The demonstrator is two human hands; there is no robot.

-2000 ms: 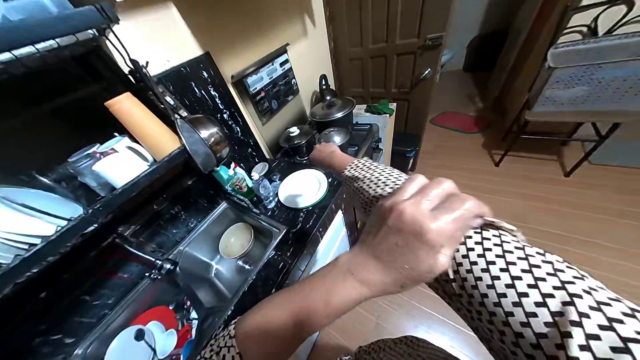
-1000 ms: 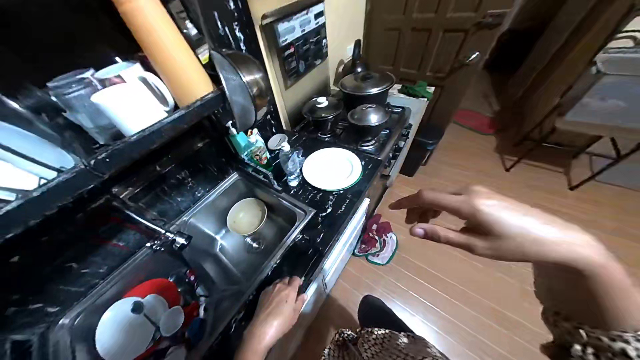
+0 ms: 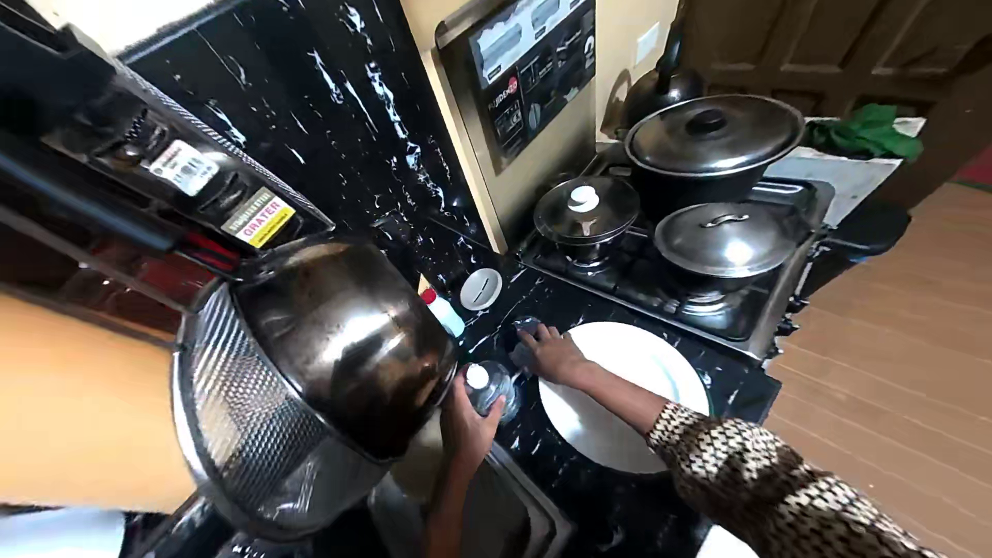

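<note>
My left hand (image 3: 471, 422) is around a clear plastic bottle (image 3: 493, 394) with a white cap, near the back edge of the steel sink (image 3: 515, 504). My right hand (image 3: 554, 355) reaches past the white plate (image 3: 628, 387) and touches a small dark, see-through item (image 3: 525, 333) on the black marbled counter; its kind is unclear, and I cannot tell whether the fingers hold it. A round white lid (image 3: 481, 289) and a small bottle with a red cap (image 3: 443, 312) stand behind the hands.
A steel pan (image 3: 349, 333) and a mesh strainer (image 3: 248, 403) hang close at the left, beside a packaged grater (image 3: 260, 217). Lidded pots, including a large one (image 3: 713, 139) and a shallow one (image 3: 725, 240), sit on the gas stove (image 3: 697, 310). A green cloth (image 3: 868, 132) lies beyond.
My left hand has moved from the sink's front edge to the clear bottle. My right hand has moved from above the floor to the counter behind the plate. The view has come much closer to the counter.
</note>
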